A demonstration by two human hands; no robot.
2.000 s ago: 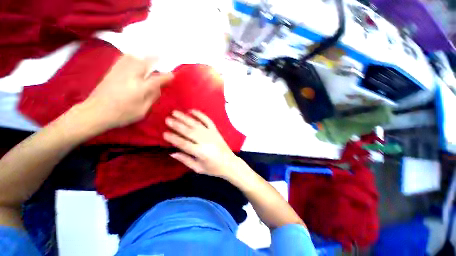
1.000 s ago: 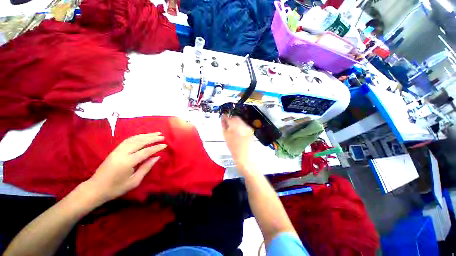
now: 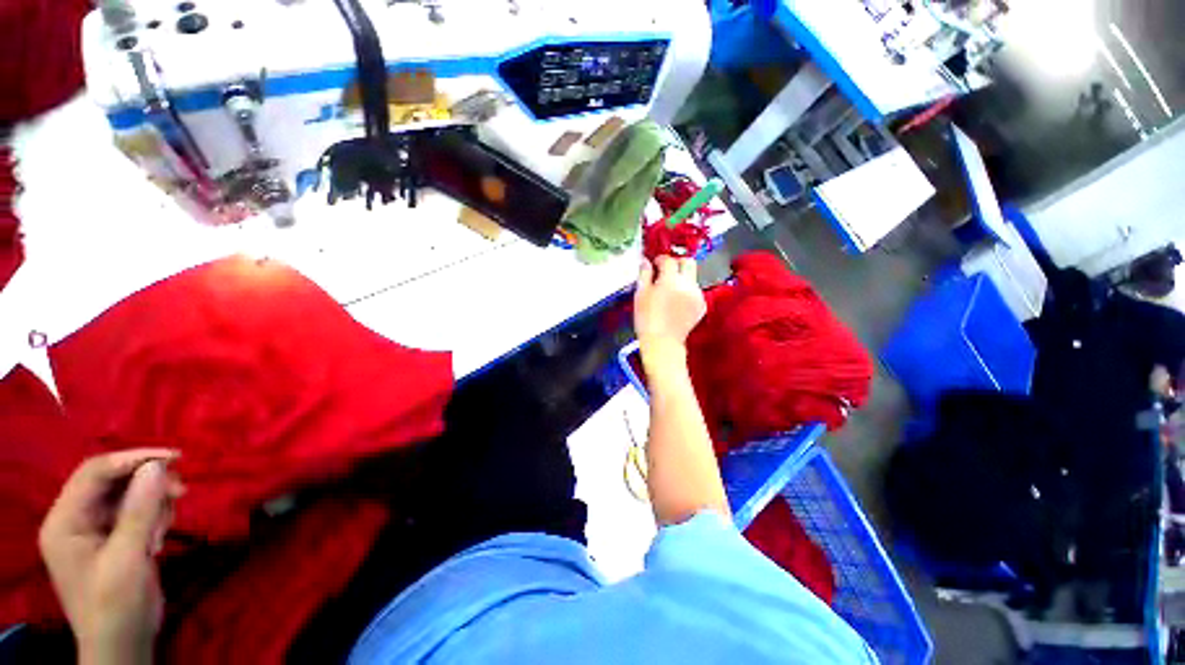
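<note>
A red garment panel [image 3: 247, 377] lies on the white table and hangs over its front edge. My left hand [image 3: 111, 552] is at the lower left over the red cloth, thumb and fingers curled close together; whether it pinches cloth is unclear. My right hand [image 3: 669, 305] is stretched out to the table's right edge, its fingers closed at the tangled red strips [image 3: 676, 231] beside a green stick-like tool [image 3: 694, 204]. The exact grip is small in view.
The sewing machine [image 3: 448, 65] stands at the back. Before it lie a dark clip [image 3: 364, 173], a black rectangle [image 3: 500, 188] and a green rag [image 3: 616, 190]. Red cloth [image 3: 780, 351] and a blue crate [image 3: 851, 552] are at right. Yellow-handled scissors [image 3: 636, 473] lie on a white board.
The view has swung right. My right hand has moved from beside the black rectangle to the red strips. My left hand has gone from lying flat on the panel to curled at its lower left.
</note>
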